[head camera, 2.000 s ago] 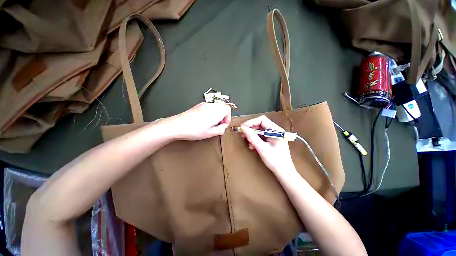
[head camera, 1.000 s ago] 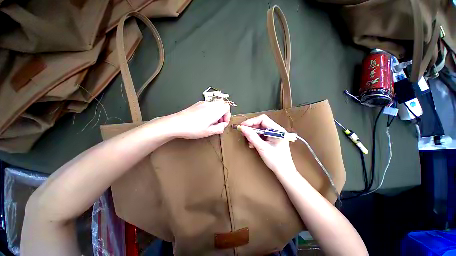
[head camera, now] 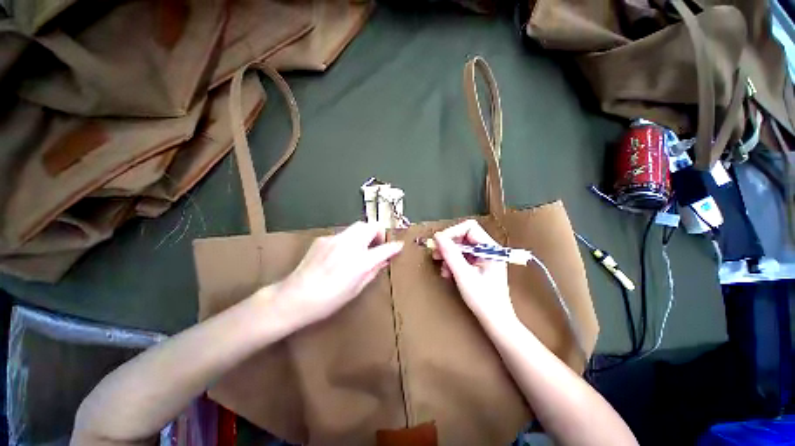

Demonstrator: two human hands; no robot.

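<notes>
A tan-brown tote bag (head camera: pixel 331 348) lies flat on the dark green table, handles pointing away. A dark line of loose thread runs along its centre seam. My left hand (head camera: pixel 336 266) rests on the bag just left of the seam near the top edge, fingertips by the cream closure tabs (head camera: pixel 383 202); whether it pinches the cloth cannot be told. My right hand (head camera: pixel 473 266) holds the white pen tool (head camera: pixel 495 253) with its tip pointing left, just right of the seam below the top edge. A reddish-brown patch (head camera: pixel 407 435) is cut off by the bottom edge.
Brown bags are heaped at upper left (head camera: pixel 113 131) and upper right (head camera: pixel 645 70). A red can (head camera: pixel 643 165) stands at right beside plugs and cables. A second pen tool (head camera: pixel 614 270) lies below it. A plastic-lined bin (head camera: pixel 52 375) is at lower left.
My left hand has moved down and turned, its fingers now lower and less bunched, showing more of the closure tabs. The pen tip is slightly farther right of the seam. The view has shifted.
</notes>
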